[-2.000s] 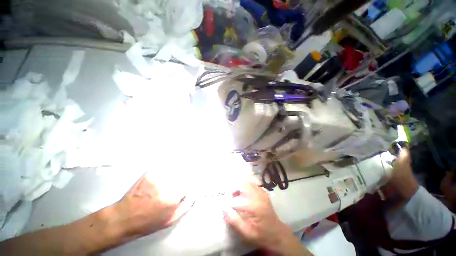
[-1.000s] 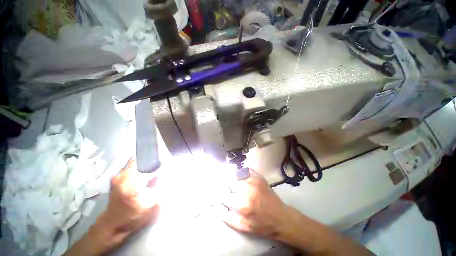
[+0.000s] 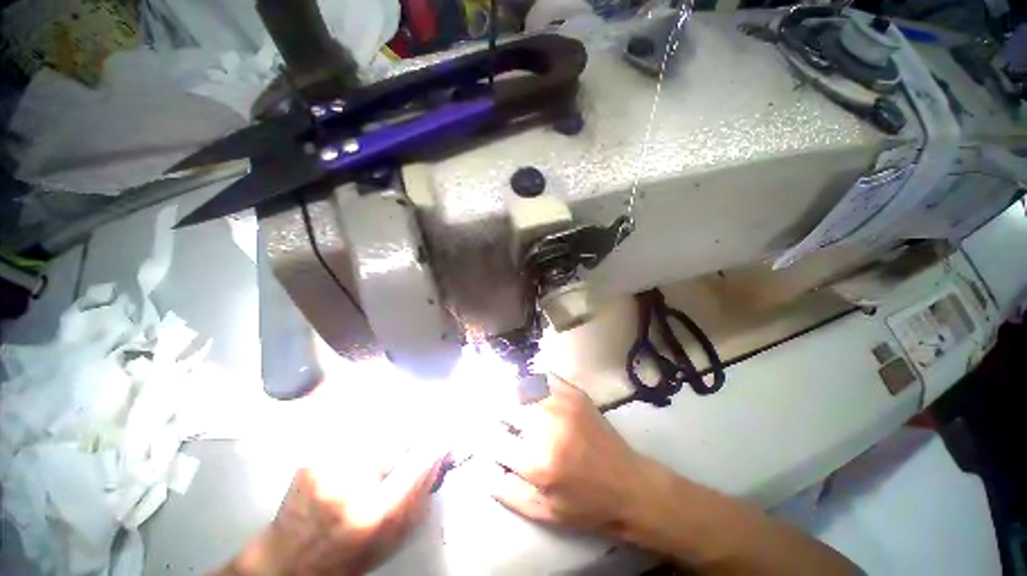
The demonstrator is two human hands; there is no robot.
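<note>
The cream speckled sewing machine (image 3: 721,169) fills the middle and right. Its needle area is lost in white glare. My right hand (image 3: 569,456) lies just below the machine head, fingers bent and pointing left into the glare. My left hand (image 3: 349,512) lies lower left, fingertips toward the right hand. White fabric (image 3: 467,534) shows faintly between the hands, washed out. Whether the fingers grip it cannot be made out. Thread snips (image 3: 417,124) with dark blades and a purple handle rest on top of the machine head. Black-handled scissors (image 3: 676,351) lie under the machine arm.
A heap of white pieces (image 3: 96,416) lies on the table at left. A grey plate (image 3: 287,338) hangs left of the machine head. Pale cloth (image 3: 130,129) is heaped at back left. A white strip (image 3: 929,124) lies over the machine's right end. Thread runs above the head.
The view first swung closer to the machine, then shifted slightly. My left hand has moved down and right, nearer my right hand, which stays beside the needle area.
</note>
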